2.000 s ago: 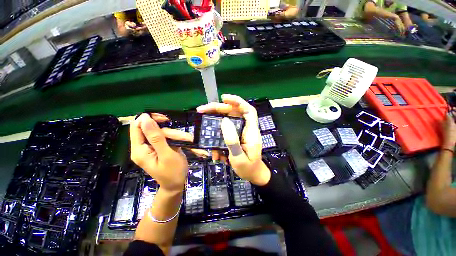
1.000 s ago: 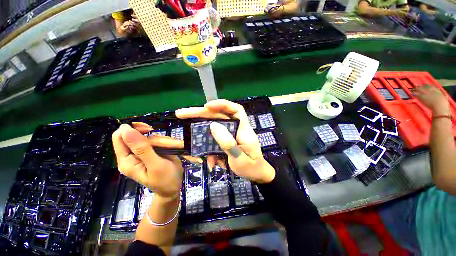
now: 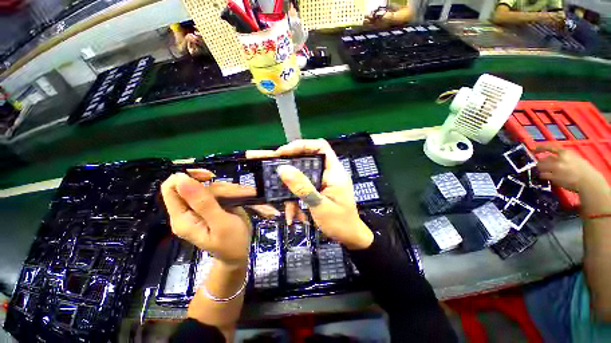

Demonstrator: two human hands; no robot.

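Observation:
A black phone front housing with a keypad (image 3: 271, 179) is held level above the blister tray. My left hand (image 3: 213, 218) grips its left end between thumb and fingers. My right hand (image 3: 328, 194) holds the keypad end, its thumb pressing on the keys and its fingers behind and along the top edge. The keypad lies at the housing's key area; whether it is fully seated cannot be told. The shiny black blister tray (image 3: 405, 258) below holds housings and keypads in rows, partly hidden by my hands and forearms.
A second black blister tray (image 3: 74, 228) lies left. Keypad stacks (image 3: 443, 233) and loose frames (image 3: 519, 213) are at right, below the white fan (image 3: 462, 124). A neighbour's hand (image 3: 566, 169) is by the red tray (image 3: 589, 127). The tool cup (image 3: 273, 60) stands ahead, before the green belt (image 3: 375, 107).
My hands keep their grip on the housing, and my right thumb has shifted left over the keys. The neighbour's hand has come in to the loose frames, and one frame there has moved.

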